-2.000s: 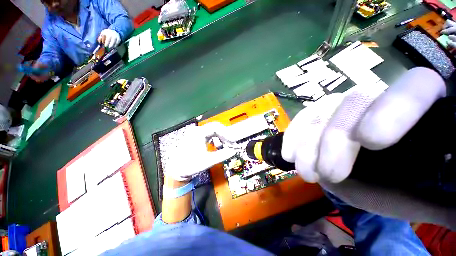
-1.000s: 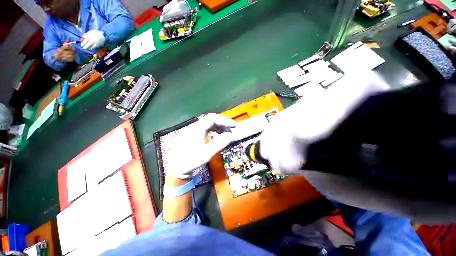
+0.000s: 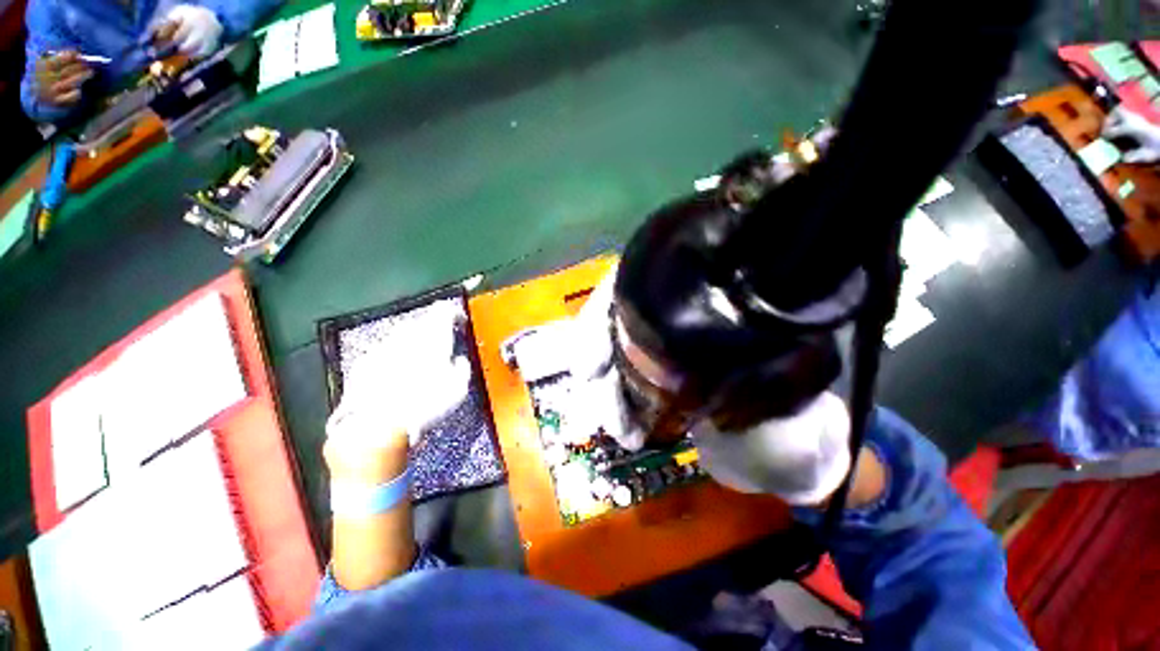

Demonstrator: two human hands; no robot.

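Observation:
The electric screwdriver [image 3: 731, 274], a large black body with a thick black cord, rises over the right part of the circuit board. My gloved right hand [image 3: 782, 448] is wrapped around it, partly hidden behind it. The screwdriver's tip is not clearly visible. The green circuit board [image 3: 592, 477] lies in the orange fixture [image 3: 541, 547], partly covered by screwdriver and hand. My gloved left hand [image 3: 401, 382], with a blue wrist band, is over the black-edged screw tray [image 3: 445, 452]. Its fingertips are overexposed, and whether they hold a screw cannot be told.
A red board [image 3: 274, 509] with white sheets [image 3: 153, 382] is at left. A board assembly with heatsink [image 3: 274, 191] stands behind it. White pieces [image 3: 922, 261] lie right of the screwdriver. Another tray [image 3: 1049, 185] and a person's gloved hand [image 3: 1130, 134] are at far right. Another person works at upper left.
My left hand has moved from the board to over the screw tray. The screwdriver has swung from slanting in at the right to more upright. The whole view has shifted.

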